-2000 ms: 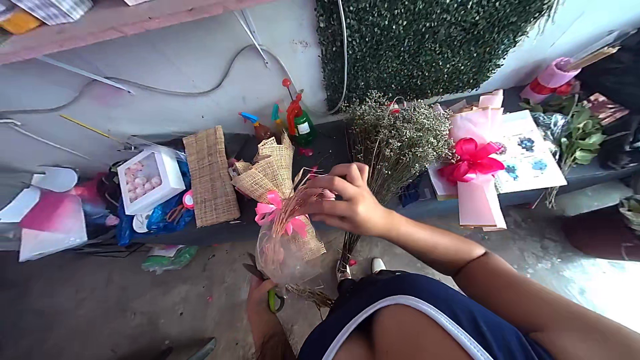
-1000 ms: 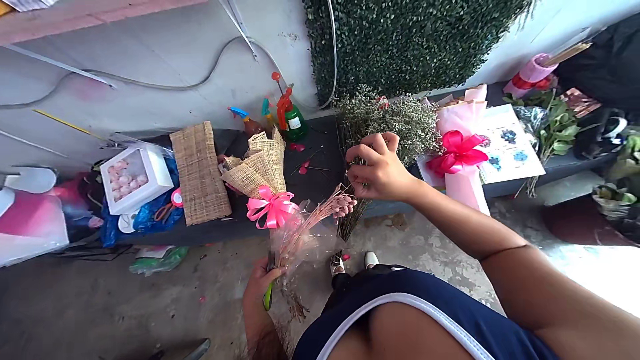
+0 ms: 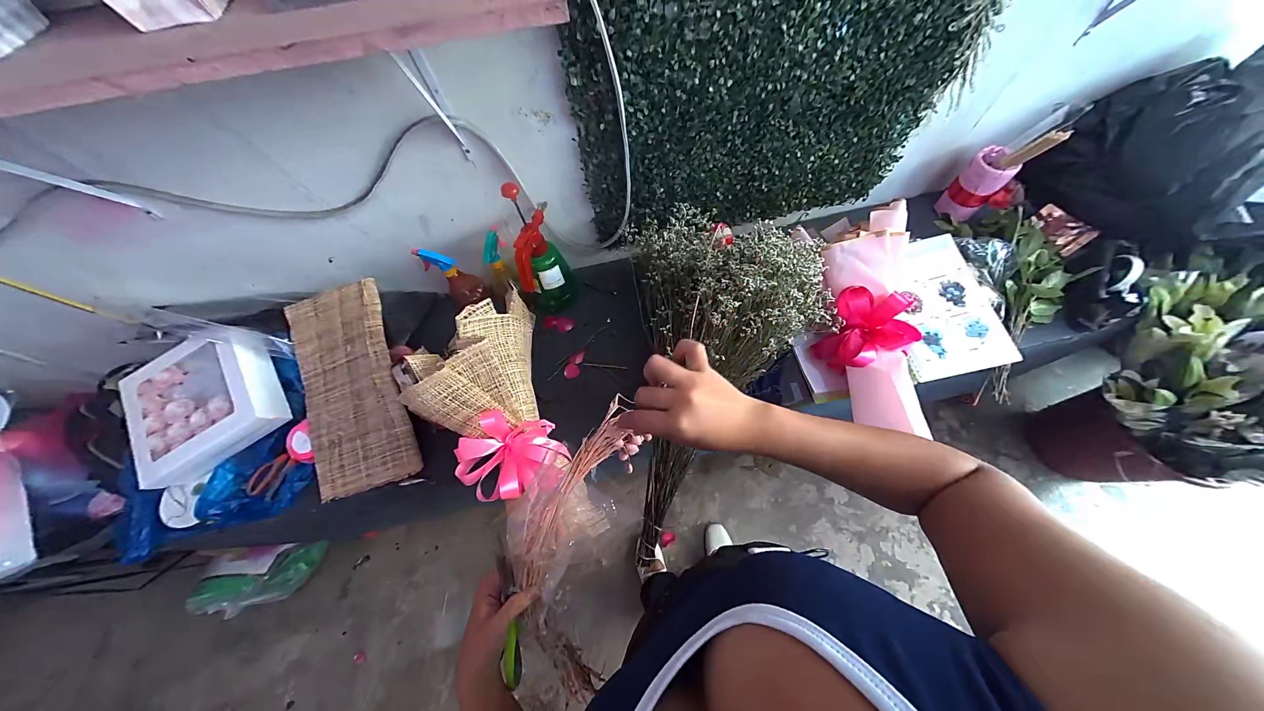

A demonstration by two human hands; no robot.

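Observation:
My left hand [image 3: 494, 617] grips a tool with a green handle [image 3: 511, 654], and beside it the lower stems of a bunch of dried pink flowers [image 3: 558, 504] in clear plastic wrap. The tool's blades are mostly hidden. At the upper end of the bunch, the bent fingers of my right hand [image 3: 681, 400] touch the thin tips; whether they grip a stem cannot be told. Just behind the bunch lies a burlap-wrapped bouquet [image 3: 479, 375] with a pink ribbon bow [image 3: 511, 454]. A large bundle of dried small white flowers [image 3: 736, 291] lies beyond my right hand.
Along the wall, the dark table [image 3: 592, 346] holds spray bottles [image 3: 548, 267], folded burlap [image 3: 354, 395], a white box with a window [image 3: 202, 405] and scissors [image 3: 272, 474]. To the right are a pink wrapped bouquet [image 3: 879, 355] and leafy stems [image 3: 1037, 281]. A pink shelf [image 3: 296, 44] juts out at upper left.
My right hand has moved from over the dried white flowers back to the tips of the pink bunch. My left hand still holds the stems and the green-handled tool.

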